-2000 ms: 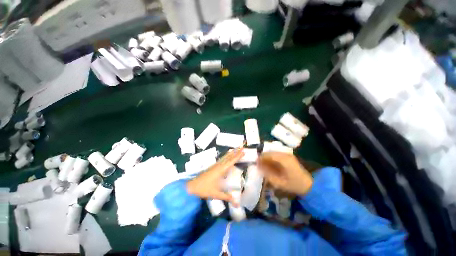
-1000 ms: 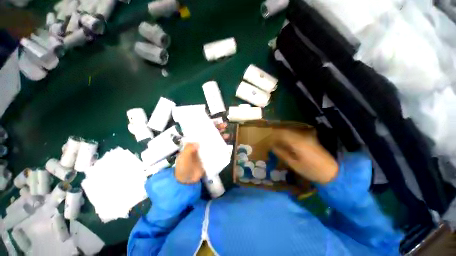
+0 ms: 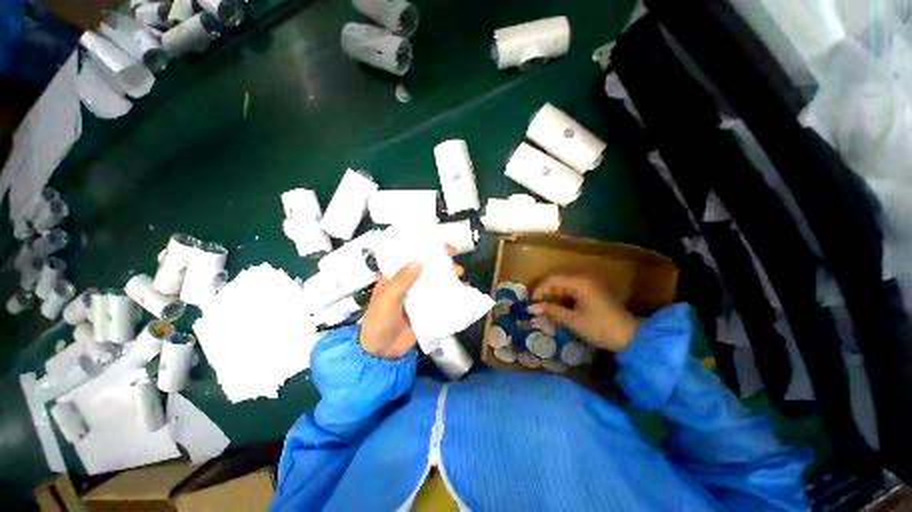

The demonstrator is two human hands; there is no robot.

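My left hand holds a flat, soft white foam sleeve in front of my chest. The small brown open carton sits at my lap, right of the sleeve. Several round discs, white-faced and blue-faced, lie in its left part. My right hand is inside the carton with its fingertips at the discs; whether it grips one cannot be told. A white cylinder lies just below the sleeve, partly hidden.
Loose white cylinders lie beyond my hands and at the left of the green belt. A pile of white foam sleeves lies left of centre. Black stacked trays with white bags stand at right. Brown cartons show lower left.
The two hands have parted from the cylinders at the centre. The left hand took hold of a foam sleeve; the right hand moved into the carton and now reaches its discs.
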